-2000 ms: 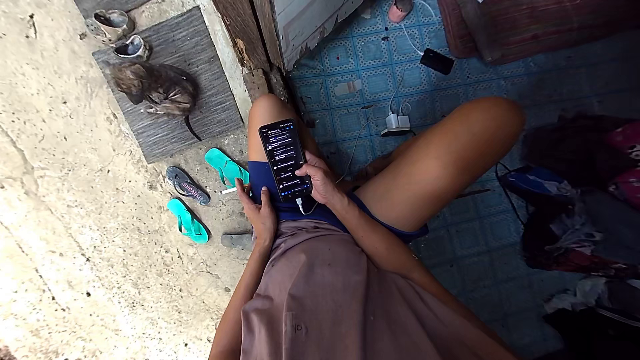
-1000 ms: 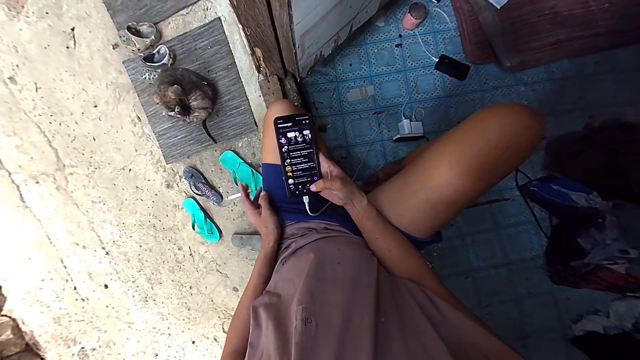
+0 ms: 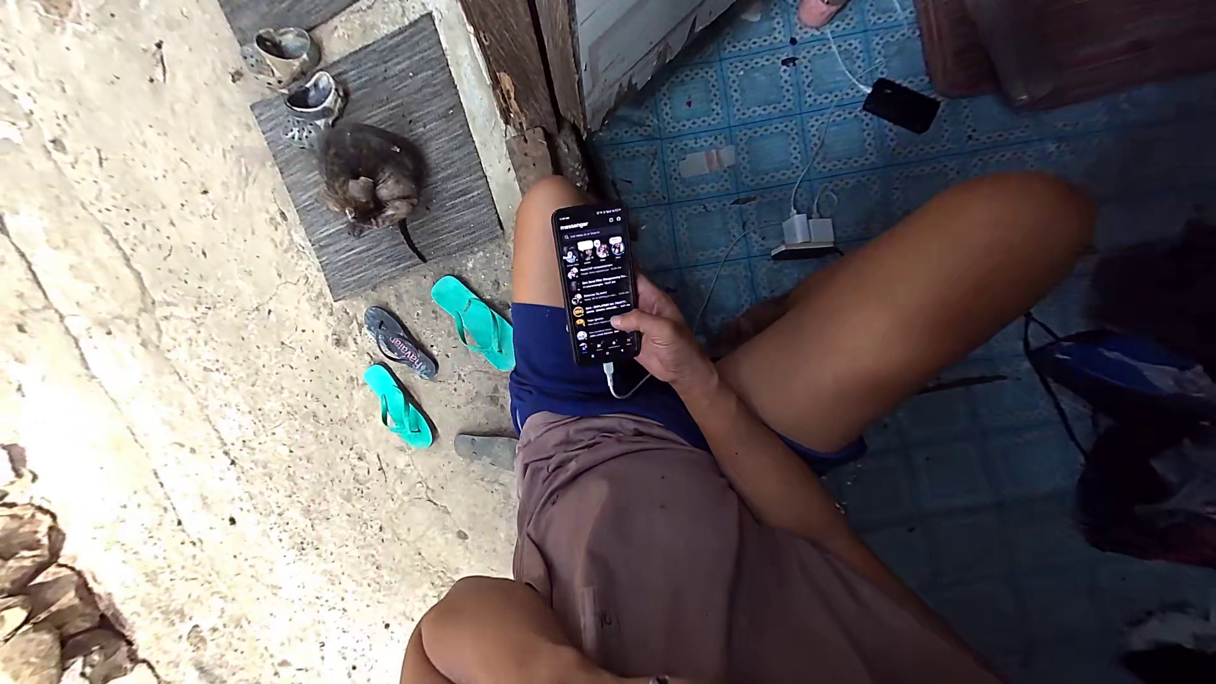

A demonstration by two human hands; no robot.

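Observation:
My right hand [image 3: 670, 342] holds a black smartphone [image 3: 598, 285] upright above my lap, with the thumb over the lower part of its lit screen. The screen shows a dark list with small round pictures and writing. A white charging cable [image 3: 610, 380] is plugged into the phone's lower end. My left arm is bent at the lower left, in front of the brown shirt [image 3: 655, 532], and the left hand lies beyond the lower edge of the view. Blue shorts [image 3: 546, 370] show under and beside the phone.
Green flip-flops [image 3: 480, 323] and a dark flip-flop [image 3: 399, 342] lie on the concrete at left. A cat [image 3: 370, 176] curls on a grey mat [image 3: 399, 76] near worn shoes [image 3: 285, 55]. At right, a charger [image 3: 807, 231] and another phone [image 3: 901, 105] rest on blue patterned flooring [image 3: 693, 95].
My left hand, beside the phone with a thin white stick like a cigarette in both earlier frames, has left the view as the arm bent. The right hand still holds the phone.

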